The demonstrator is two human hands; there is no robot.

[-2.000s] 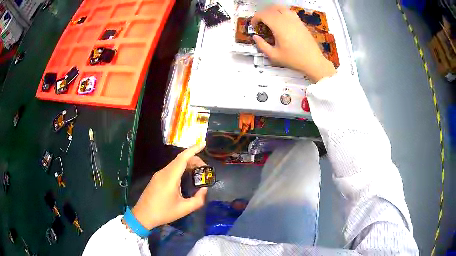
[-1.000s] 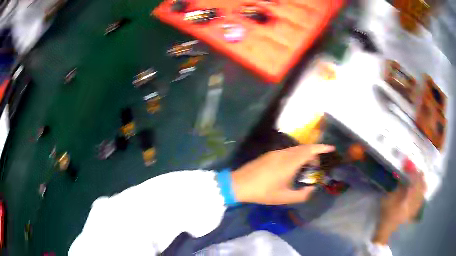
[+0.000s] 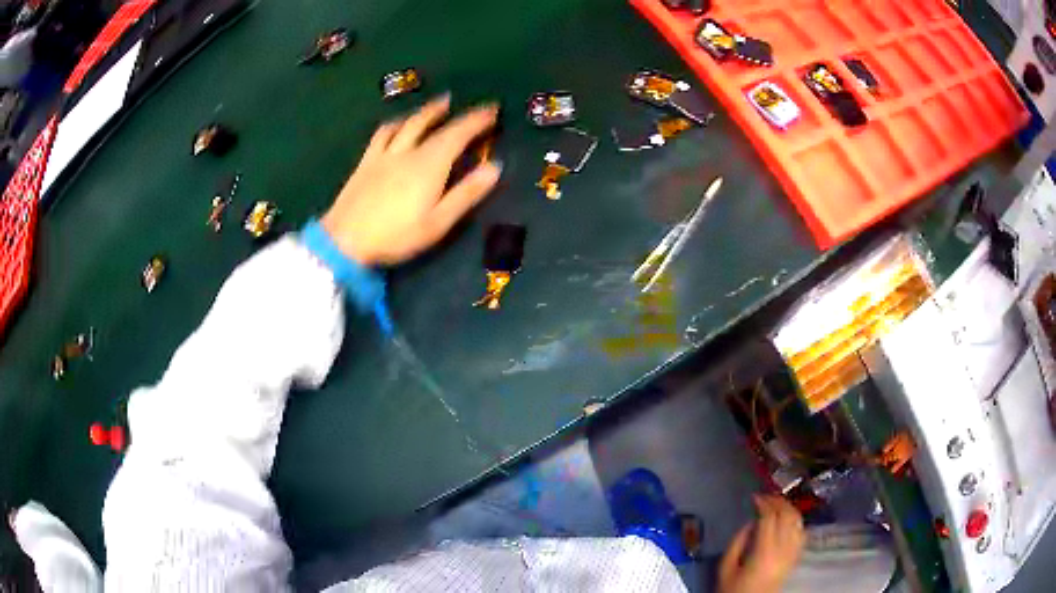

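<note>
My left hand (image 3: 411, 191), with a blue wrist band, is over the dark green mat, fingers spread. A small dark and orange part lies partly hidden at its thumb and fingertips; I cannot tell if it is gripped. A black display module (image 3: 504, 248) with an orange tail lies just below the hand. Small housings (image 3: 552, 109) and a flex cable with a wire loop (image 3: 552, 176) lie to its right. My right hand (image 3: 764, 547) is low at the bottom edge, blurred and cut off; I see nothing in it, but its palm side is hidden.
Silver tweezers (image 3: 680, 235) lie on the mat near its front edge. A red-orange tray (image 3: 851, 191) with parts is at upper right. The white machine (image 3: 926, 388) with buttons and the yellow-orange strips (image 3: 857, 330) are at right. Red plugs (image 3: 108, 436) lie at left.
The view has swung left over the mat. My left hand has moved from beside the machine to the mat; the housing it held no longer shows in it. My right hand has left the machine.
</note>
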